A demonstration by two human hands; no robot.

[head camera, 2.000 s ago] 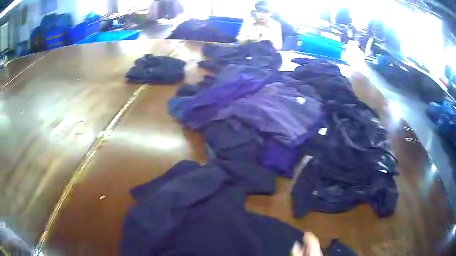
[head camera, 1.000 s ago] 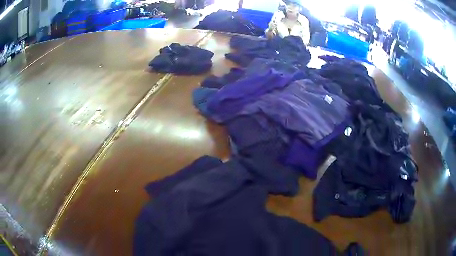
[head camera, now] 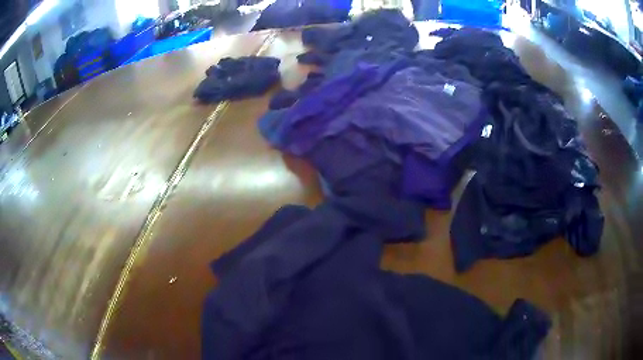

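Observation:
A dark navy garment (head camera: 331, 295) lies spread at the bottom middle, nearest to me, cut off by the lower edge. A narrow dark end of it, perhaps a sleeve or cuff (head camera: 525, 325), sticks up at its right. Its upper part touches the garment pile. Neither my left hand nor my right hand is in the picture, and no tool shows.
The glossy brown table (head camera: 233, 165) has a yellowish joint line (head camera: 151, 218). Beyond the garment lies a pile with a violet-blue piece (head camera: 416, 105) on top and black garments (head camera: 518, 204) at the right. A dark bundle (head camera: 238, 79) lies near the joint. Blue bins (head camera: 173, 46) stand behind.
The view has tilted down, so the pile sits higher and the person across the table is out of sight. Fingers seen at the bottom right two seconds ago are gone.

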